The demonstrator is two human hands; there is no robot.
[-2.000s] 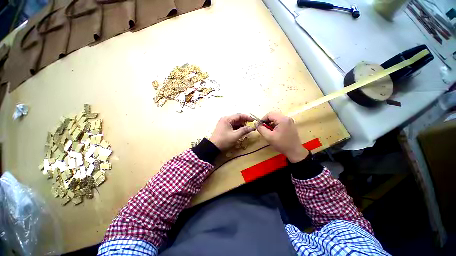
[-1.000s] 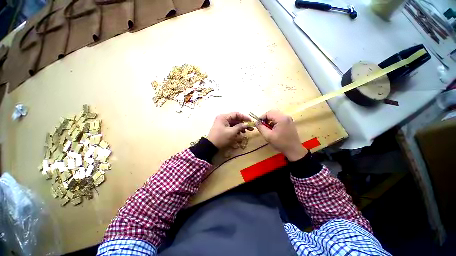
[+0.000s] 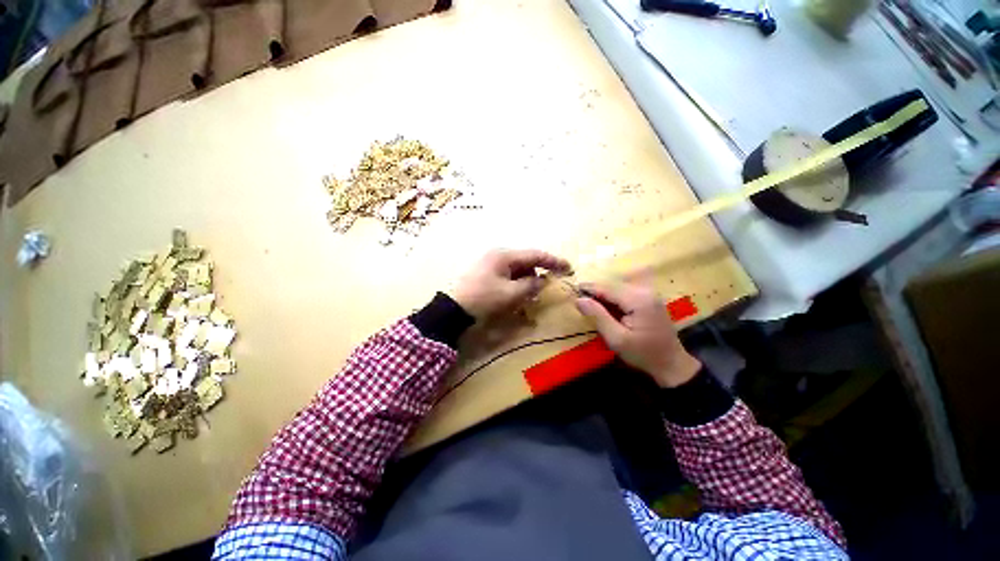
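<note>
My left hand [image 3: 503, 282] is over the board near its front edge, fingertips pinched on a small gold-coloured metal piece, mostly hidden. My right hand [image 3: 637, 324] is just to its right, fingers closed on a short thin hand tool [image 3: 571, 287] that points at the left fingertips. A pale-yellow tape strip [image 3: 718, 205] runs from the dispenser toward my hands. A small pile of gold metal pieces [image 3: 395, 186] lies beyond my left hand, and a wider pile [image 3: 165, 340] lies at the left. A few loose pieces show under my left fingers.
The tape dispenser [image 3: 798, 175] stands on the white side table at right, with a hammer [image 3: 711, 12] behind it. A red strip [image 3: 568, 363] and a dark cord [image 3: 499, 355] lie near the front edge. Brown panels [image 3: 165, 77] line the far edge. A clear bag [image 3: 38, 460] is at left.
My right hand has moved down and slightly right, and its tool has come away a little from my left fingertips. The view has shifted slightly.
</note>
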